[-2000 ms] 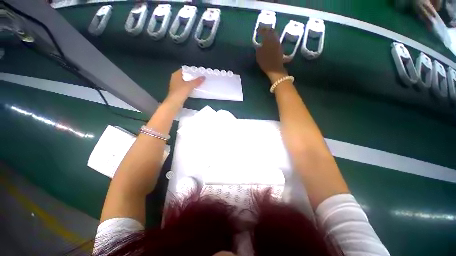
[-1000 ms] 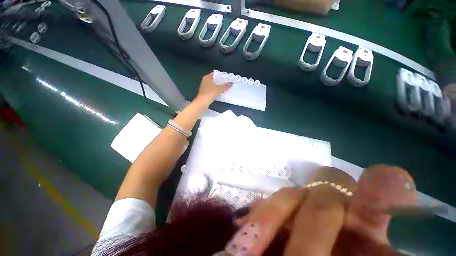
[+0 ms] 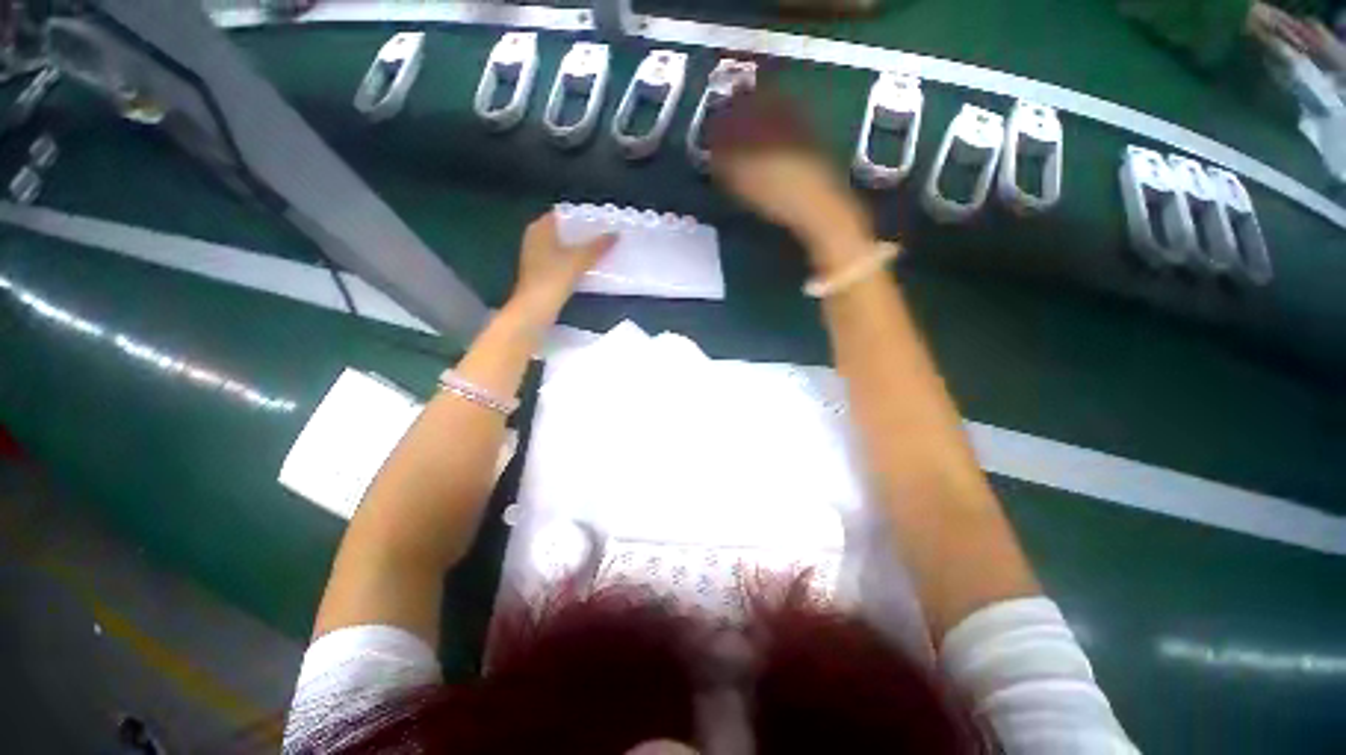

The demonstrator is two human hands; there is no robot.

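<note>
My left hand (image 3: 558,258) holds the left end of a white sticker strip (image 3: 657,254) with a scalloped far edge, above the green surface. My right hand (image 3: 778,165) is blurred and reaches over the belt at a white oval housing (image 3: 704,133), covering part of it. Whether it touches the housing or holds a small sticker I cannot tell. More housings lie to the left (image 3: 651,103) and to the right (image 3: 890,133). A stack of white label sheets (image 3: 694,443) lies in front of me.
A grey post (image 3: 318,185) slants at the left. Folded white papers (image 3: 349,443) lie left of my left forearm. A small white disc (image 3: 560,549) is on the near sheets. A pale rail (image 3: 827,67) edges the belt's far side. Another person's hand (image 3: 1281,27) shows at top right.
My right hand was near my face a second ago and has reached out over the belt to a housing further left. My left hand still holds the strip. The view has shifted.
</note>
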